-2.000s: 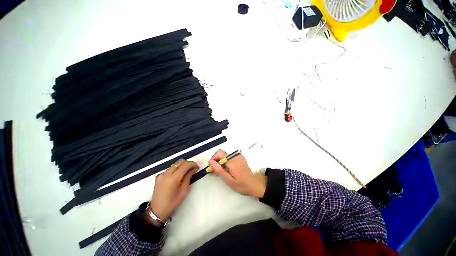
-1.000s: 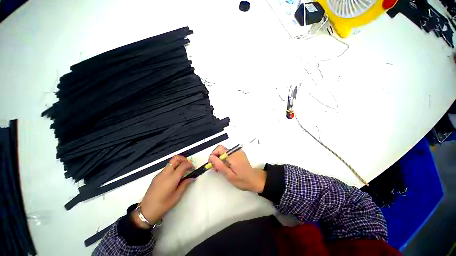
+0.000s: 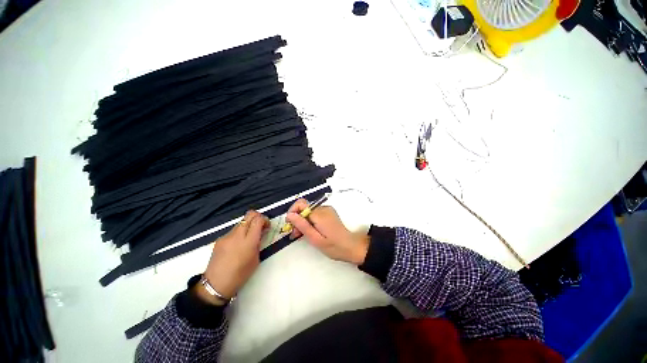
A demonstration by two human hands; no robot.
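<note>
My right hand holds a slim yellow tool with a dark end, between thumb and fingers. My left hand rests on a black fabric strip and holds it; the strip runs under the hand and shows again at the lower left. The strip's right end lies by my right hand's fingers. Another single strip lies just above both hands, along the lower edge of the main pile of black strips. Whether the tool's tip touches the strip I cannot tell.
Thread snips with a twisted cord lie to the right. A second bundle is at the left edge. A yellow fan, black adapter and small black round item are at the top. A blue bin is lower right.
The yellow tool has moved away from its place along the strip to just above it, and its angle is steeper. The view has shifted slightly, so the table items appear further right.
</note>
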